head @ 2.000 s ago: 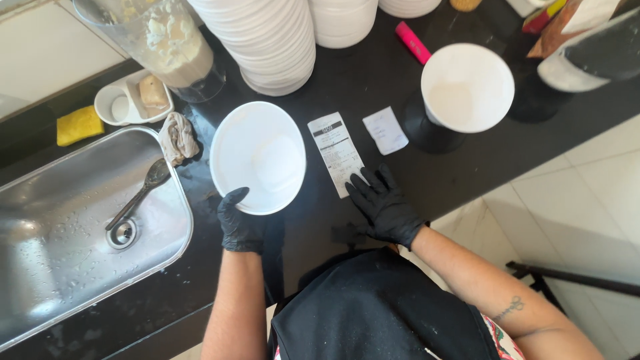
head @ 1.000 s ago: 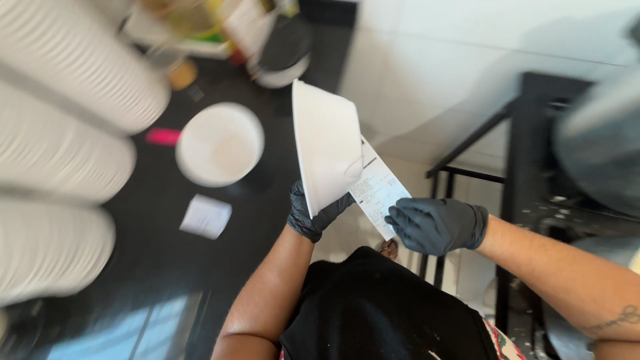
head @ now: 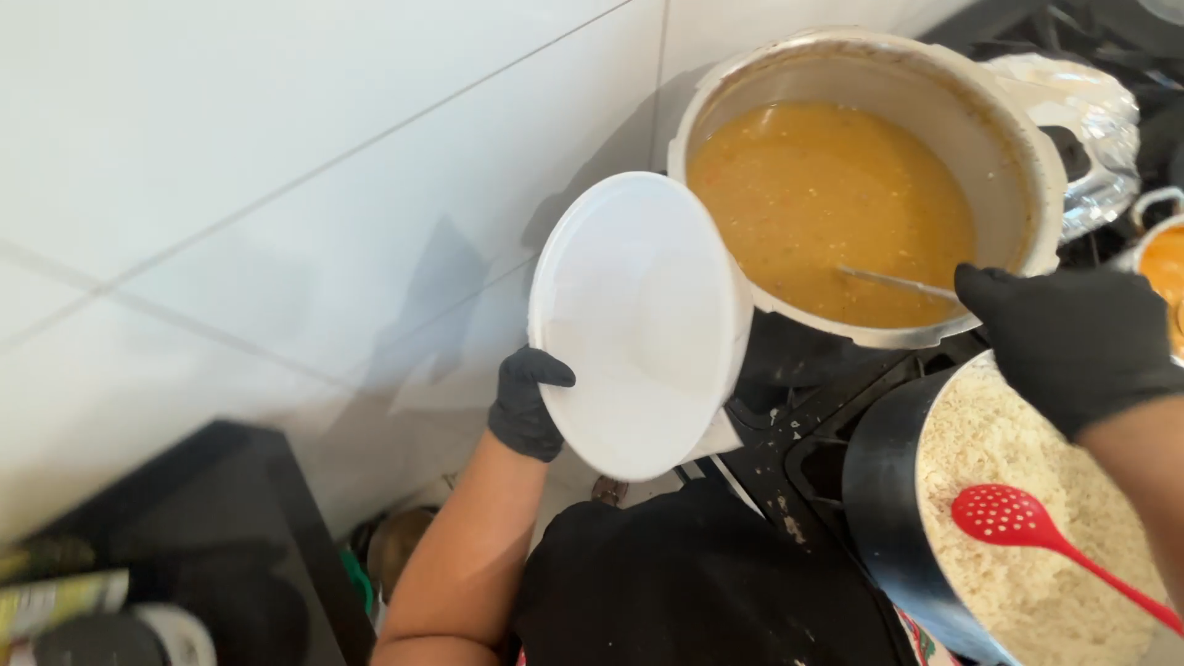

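My left hand (head: 532, 402), in a black glove, grips the rim of a tilted white foam bowl (head: 638, 324), thumb over its edge; the inside of the bowl shows no food. A corner of white paper (head: 717, 439) sticks out beneath the bowl. In its black glove, my right hand (head: 1064, 338) is closed on the metal handle of a utensil (head: 893, 280) whose far end is hidden in yellow-brown soup or stew (head: 823, 203). That liquid partly fills a large metal pot (head: 1017, 176) at the upper right.
Below my right arm, a dark pot (head: 893, 518) of cooked rice holds a red perforated spoon (head: 1008, 518). Both pots stand on a black stove (head: 795, 435). Crumpled foil (head: 1105, 139) lies behind the large pot, with orange food in a pan at the right edge. A dark counter (head: 231, 499) is lower left.
The view has swung from the counter to the stove. The bowl is still in my left hand. My right hand, which held the printed slip a second ago, is now on the utensil in the pot.
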